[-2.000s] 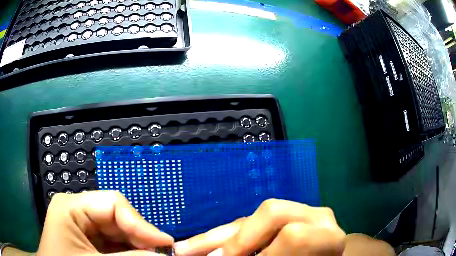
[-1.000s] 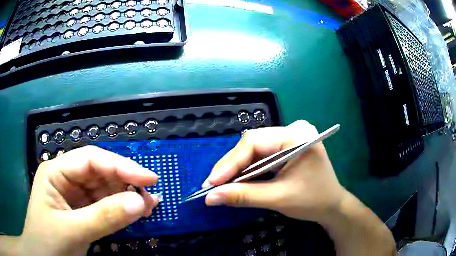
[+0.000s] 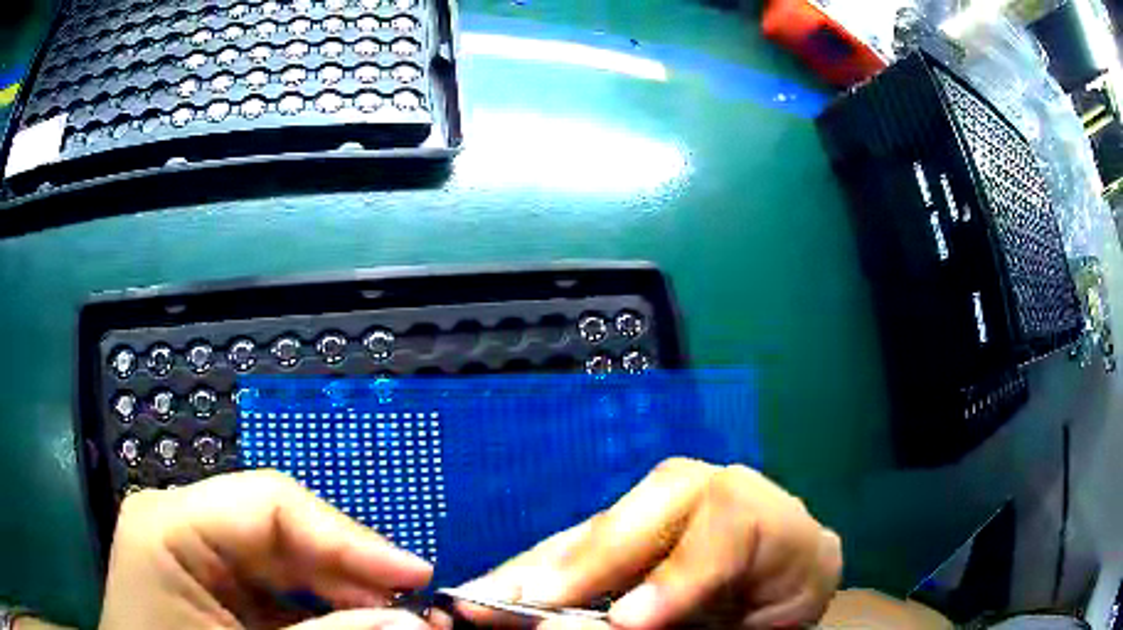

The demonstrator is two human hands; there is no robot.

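The blue carrier sheet (image 3: 554, 468) lies across the near black tray (image 3: 370, 295), with rows of tiny white dots on its left part. My left hand (image 3: 246, 554) is at the bottom left, its fingertips pinched on a small dark part (image 3: 413, 602), probably a round component, mostly hidden. My right hand (image 3: 690, 548) is right of it and holds the tweezers (image 3: 517, 606) nearly flat, their tips at the part. The bottom edge cuts off both hands.
Small round components (image 3: 287, 350) sit in the near tray's pockets. A second component tray (image 3: 246, 135) with a white label lies at upper left. A tall black tray stack (image 3: 924, 259) stands at right, a red-orange bin (image 3: 823, 39) behind it, clear plastic bags (image 3: 1028, 111) beside it.
Since one second ago, both hands have moved down and together, off the middle of the sheet. The tweezer tips have moved from the dots to the part in my left fingers.
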